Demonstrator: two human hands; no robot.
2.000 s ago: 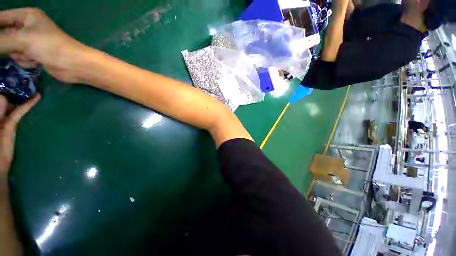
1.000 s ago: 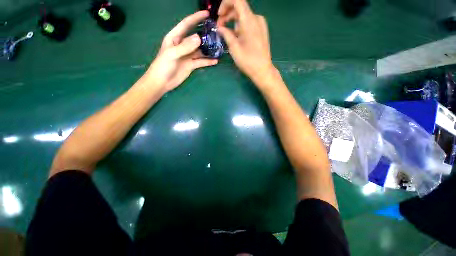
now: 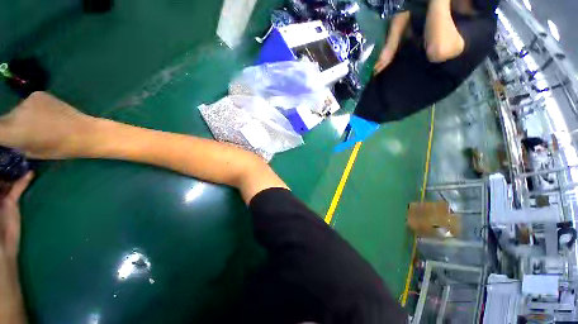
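A dark blue wound coil part (image 3: 11, 164) is at the left edge of the view, partly cut off. My left hand (image 3: 11, 205) is below it, with fingertips against its underside; most of this hand is outside the picture. My right hand (image 3: 41, 130) is over the part from above, back of the hand up. Its fingertips are cut off by the edge, so its grip on the part does not show.
A black unit with a green patch (image 3: 25, 74) lies beyond my right hand. A speckled bag (image 3: 225, 120), clear plastic bag (image 3: 279, 82), blue-and-white box (image 3: 276, 50), pale bar (image 3: 236, 22) and dark wired heap (image 3: 323, 12) lie rightward. A person in black (image 3: 412, 76) is beside the bench.
The view has swung right since one second ago, putting my hands and the coil part at the left edge. My right hand now lies over the part, and the person beside the bench shows more.
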